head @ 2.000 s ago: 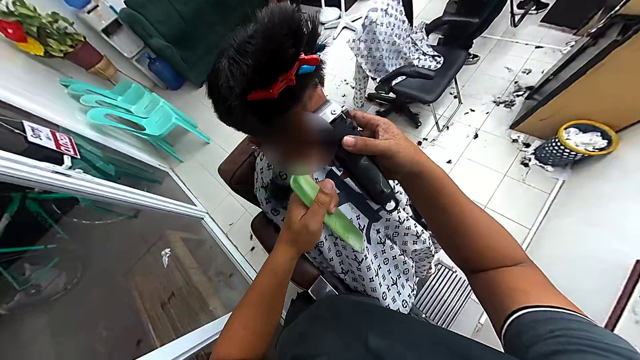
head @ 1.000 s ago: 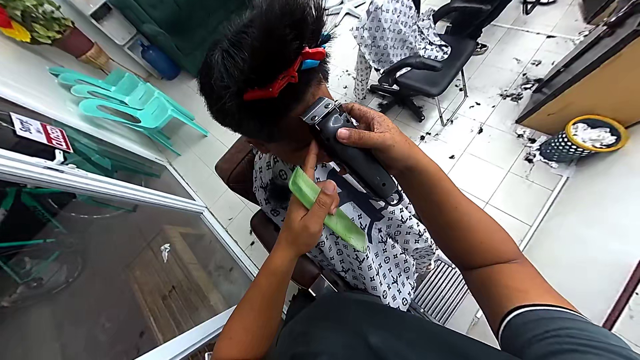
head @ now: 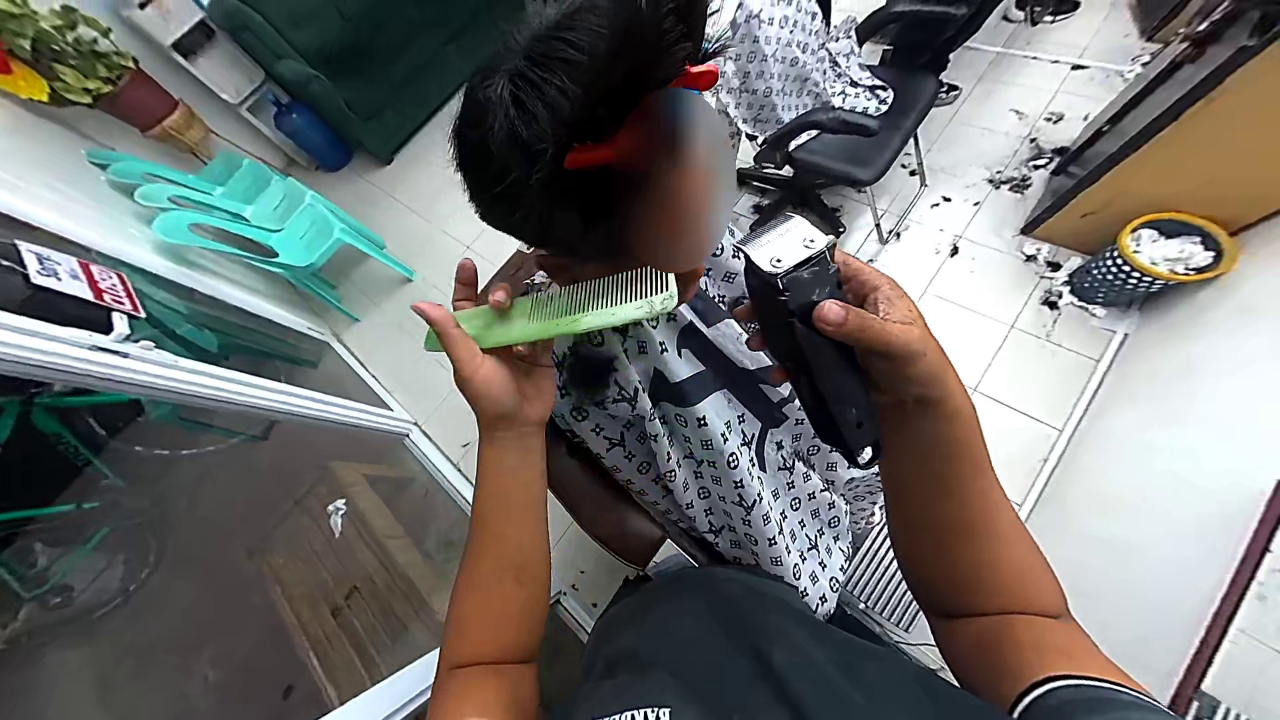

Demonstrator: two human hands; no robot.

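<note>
My left hand (head: 505, 365) holds a green comb (head: 565, 312) by its left end, its teeth pointing up at the lower edge of the seated person's hair (head: 540, 130). Red hair clips (head: 610, 147) sit in that hair. In my right hand (head: 880, 325) is a black hair clipper (head: 810, 340), its metal blade upward, just right of the head and apart from it. A white patterned barber cape (head: 700, 450) covers the person, with a dark tuft of cut hair (head: 590, 370) on it below the comb.
A brown chair (head: 605, 510) holds the person. At left stand a glass door frame (head: 240, 385) and green plastic chairs (head: 270, 220). Behind are a dark green sofa (head: 370, 60) and a black chair (head: 860, 150). A wastebasket (head: 1110, 280) is at right; cut hair lies on the floor tiles.
The comb has turned from slanting down across the cape to nearly level at the hair's lower edge. The clipper, which was by the head two seconds ago, has moved away to the right.
</note>
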